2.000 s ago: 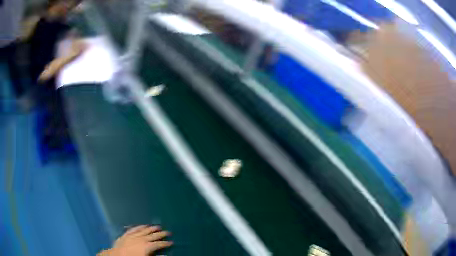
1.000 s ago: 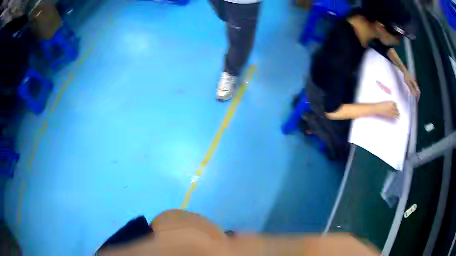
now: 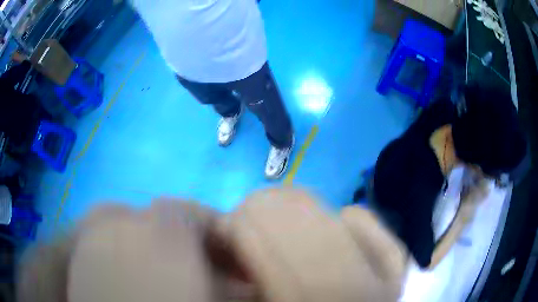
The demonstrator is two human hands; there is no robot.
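Observation:
Blurred fingers (image 3: 318,253) fill the bottom of the view, very close to the camera. I cannot tell whether they belong to one hand or both, or which is my left hand or my right hand. Nothing held can be made out, and the fingertips are too blurred to read. A small white piece (image 3: 508,265) lies on the dark-green line at the lower right, away from the fingers.
A person in a white shirt (image 3: 212,41) stands on the blue floor ahead. A person in black (image 3: 407,171) bends over a white sheet (image 3: 427,286) at the right. Blue stools (image 3: 416,59) stand at both sides. A carton (image 3: 54,61) is at the upper left. Several pale pieces (image 3: 488,20) lie at the upper right.
The view has swung from the line to the floor aisle. The blurred fingers now cover much more of the bottom. The standing person appears nearer, and the seated person has bent lower.

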